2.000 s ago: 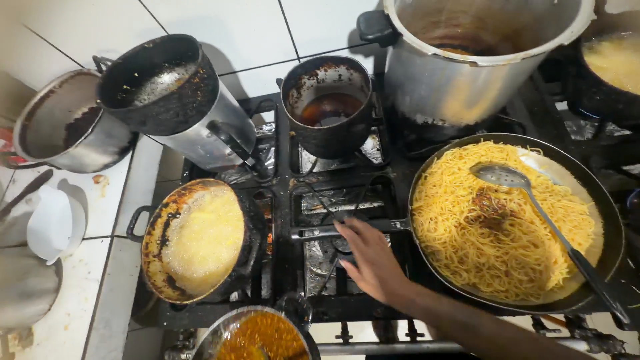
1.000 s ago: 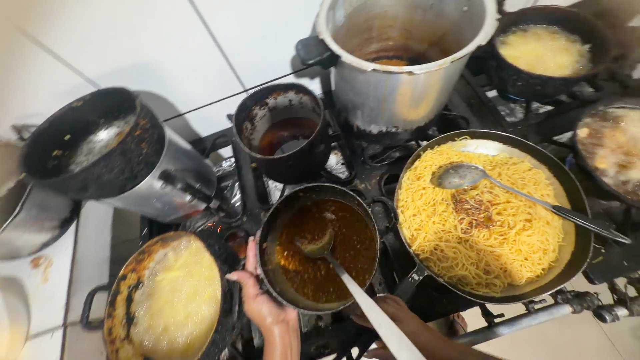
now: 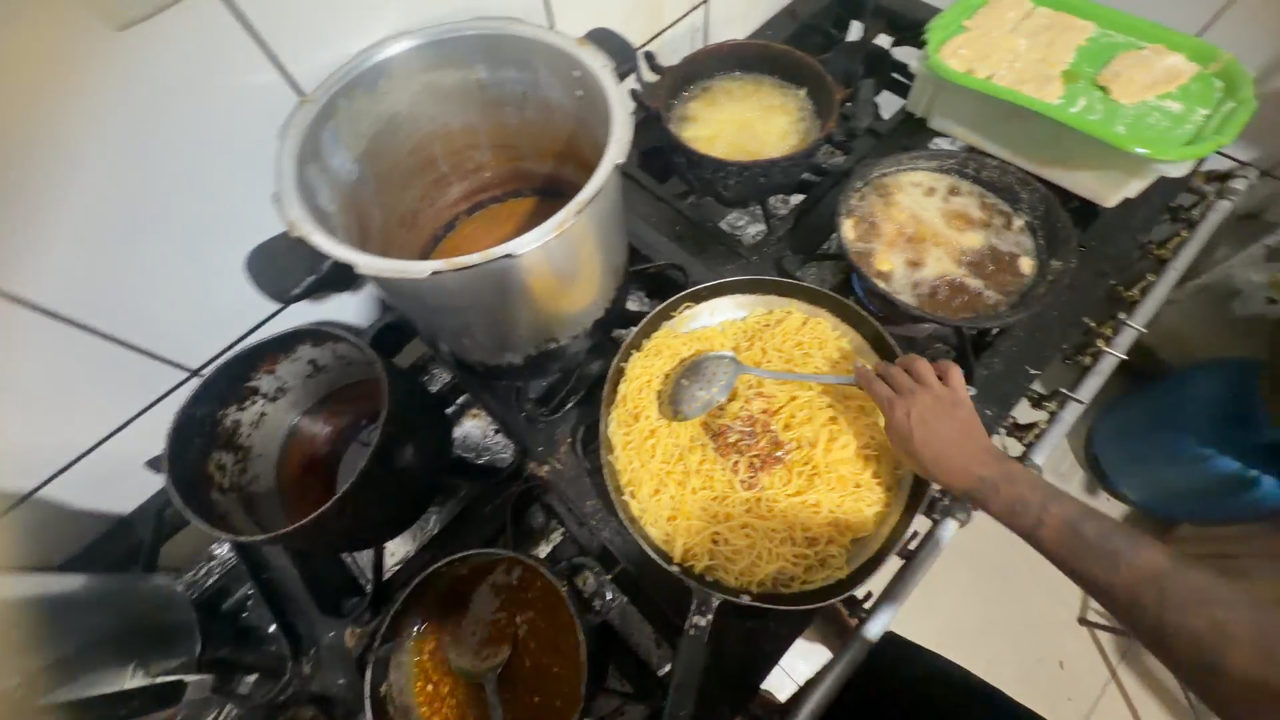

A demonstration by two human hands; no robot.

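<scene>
My right hand [image 3: 925, 415] is closed around the handle of a metal serving spoon [image 3: 705, 385] at the right rim of a wide frying pan [image 3: 655, 560]. The bowl of the spoon rests on thin yellow noodles [image 3: 770, 490], to the upper left of a reddish-brown patch of seasoning [image 3: 748, 445]. My left hand is out of view. At the bottom, a pot of brown-red sauce [image 3: 540, 640] holds another ladle [image 3: 480, 650], which nothing in view grips. The frying pan's handle [image 3: 693, 650] points down toward the front edge.
Around the pan on the black gas stove [image 3: 560, 450] stand a large aluminium pot [image 3: 500, 290], a blackened saucepan [image 3: 400, 470], a pan of pale frying food [image 3: 745, 120] and a pan of bubbling oil [image 3: 940, 240]. A green-lidded container [image 3: 1130, 120] sits behind, a gas pipe [image 3: 1130, 325] along the front.
My right hand has taken hold of the spoon lying on the noodles. My left hand, at the sauce pot one second ago, has left the view. The view has swung right.
</scene>
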